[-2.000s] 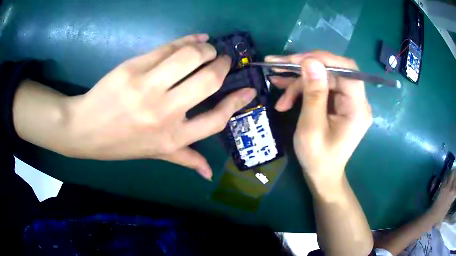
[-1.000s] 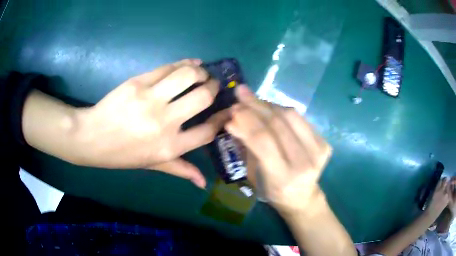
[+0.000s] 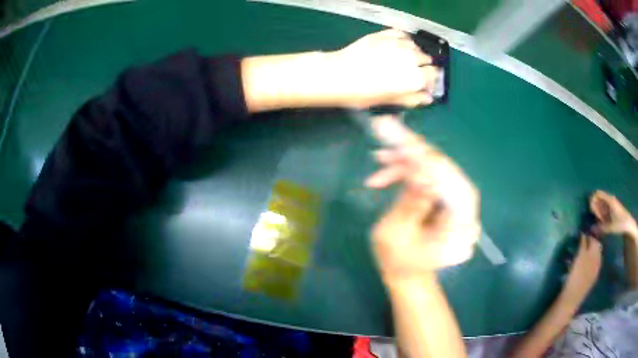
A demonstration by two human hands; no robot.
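Observation:
My left hand (image 3: pixel 385 70) reaches to the far edge of the bench and lies over a black phone (image 3: pixel 441 52), with its fingers on it; the hand hides much of the phone. My right hand (image 3: pixel 427 203) is blurred, nearer to me and below the left one. The tweezers (image 3: pixel 492 246) show as a pale bar sticking out of the right hand at its lower right. The yellow-green tape sheet (image 3: pixel 283 241) lies on the green bench, left of my right hand, with glare on it.
A clear glossy sheet (image 3: pixel 308 161) lies beyond the tape sheet. The pale bench edge (image 3: pixel 525 70) curves across the far side. At the right, another worker's hands (image 3: pixel 594 238) are over the bench. A dark object (image 3: pixel 609 82) is beyond the far edge.
The view has swung. My left hand has moved from the phone in front of me to the far edge. My right hand has come away from the left, and the tape sheet is uncovered.

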